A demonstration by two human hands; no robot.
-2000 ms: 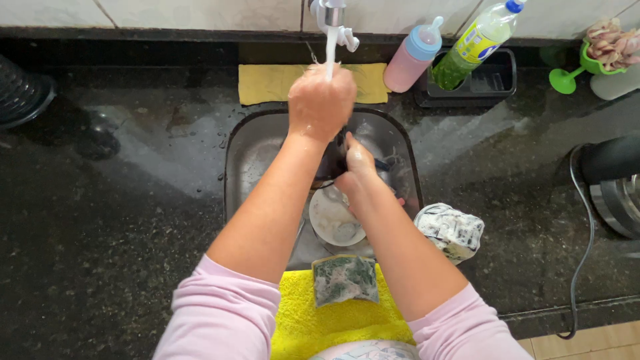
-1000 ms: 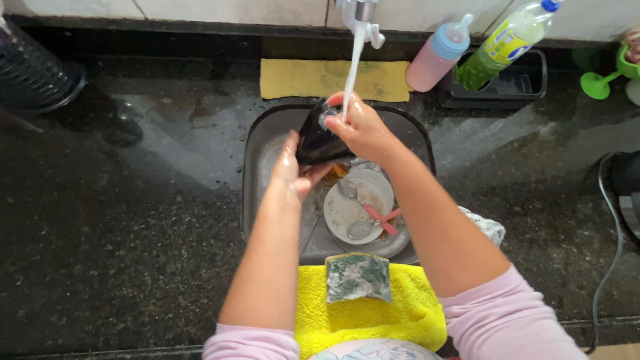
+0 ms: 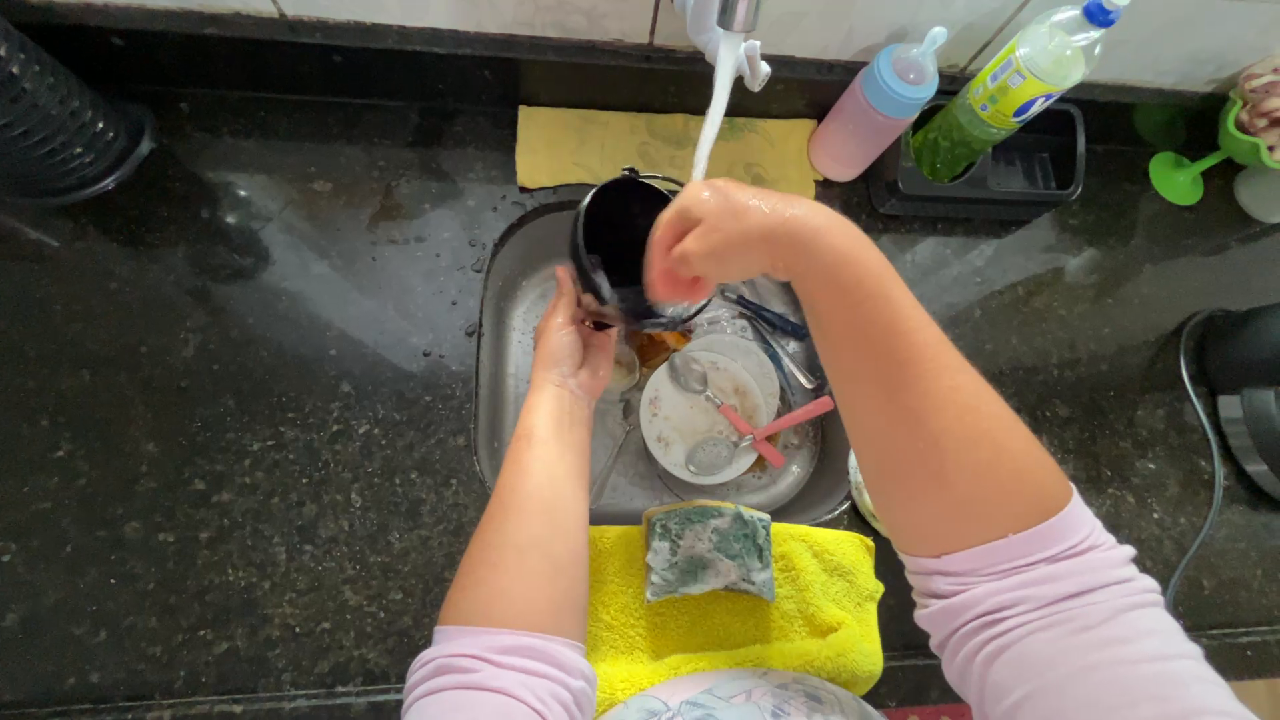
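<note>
A black round container is tilted over the stainless steel sink, its opening toward me. My left hand grips its lower left side. My right hand, blurred and wet, is at the container's right rim beneath water from the faucet; whether its fingers hold anything is hidden. Below, a white plate carries spoons with pink handles. Dark-handled cutlery lies at the right of the sink. A soapy green sponge rests on a yellow towel at the near edge.
A yellow cloth lies behind the sink. To its right stand a pink baby bottle and a bottle of green liquid in a black holder. A black rack is at left, an appliance with a cord at right.
The black container has turned so its opening faces me. My right hand has moved from its upper end to its right rim. The view has shifted somewhat.
</note>
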